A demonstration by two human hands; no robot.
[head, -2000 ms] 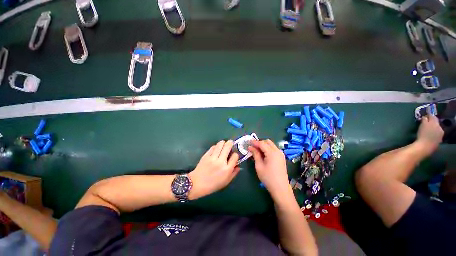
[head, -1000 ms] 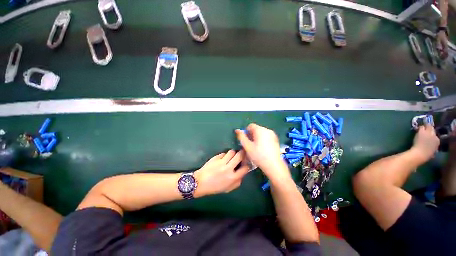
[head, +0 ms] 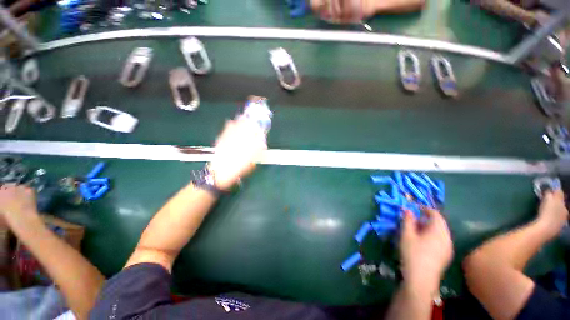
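Note:
My left hand (head: 240, 147) reaches over the near rail onto the belt, blurred and overexposed. Its fingers are on a pale housing (head: 257, 112) with a trace of blue; the rest of that housing is hidden under the hand. My right hand (head: 427, 247) is at the near side of the pile of blue battery cells (head: 409, 190), fingertips bent among the parts. Whether it grips a piece cannot be told. Two loose cells lie left of it, the nearer one (head: 352, 261) close to small pale parts.
Several loop-shaped housings (head: 184, 89) lie on the green belt, between a far rail and a near rail (head: 325, 159). A smaller cell pile (head: 95, 187) lies left. Neighbours' arms show at left and right (head: 507, 240), and hands across the belt (head: 344, 9).
My hands have parted: the left moved forward onto the belt, the right moved right into the cell pile. The belt housings shifted right. The view tilted up, showing the far side.

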